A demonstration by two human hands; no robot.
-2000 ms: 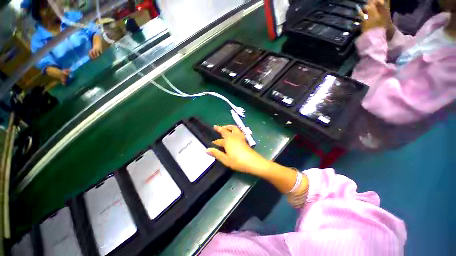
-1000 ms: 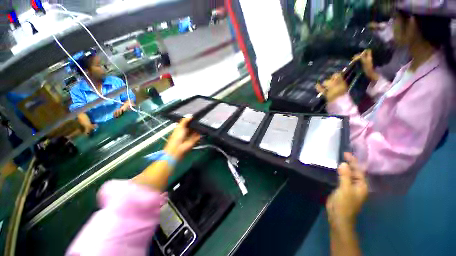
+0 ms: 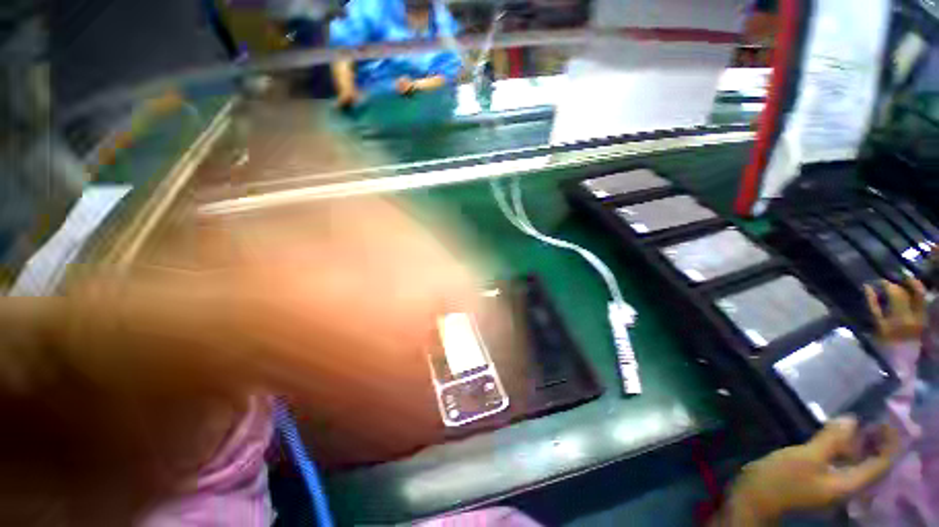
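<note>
A black phone tray (image 3: 700,299) with several lit, pale-screened smartphones lies across the bench on the right. My right hand (image 3: 813,473) is at its near right end, with the thumb and fingers around the tray's edge. My left hand (image 3: 360,299) is a large blur close to the camera, across the left and middle; its fingers cannot be made out. Beside it, an opened phone (image 3: 471,396) with a pale battery lies in another black tray (image 3: 561,350), partly hidden by the blur.
White cable leads (image 3: 566,244) run to a white marker-like stick (image 3: 624,350) between the trays. A metal conveyor edge (image 3: 412,183) crosses behind. A red-edged board (image 3: 767,113) and stacked trays (image 3: 844,226) stand at right. Another person's hand (image 3: 898,309) is near them; a person in blue sits opposite.
The tray of lit phones went from the near bench into both hands, and is now lower at the right. My left hand has left it and come close to the camera. The view has turned left.
</note>
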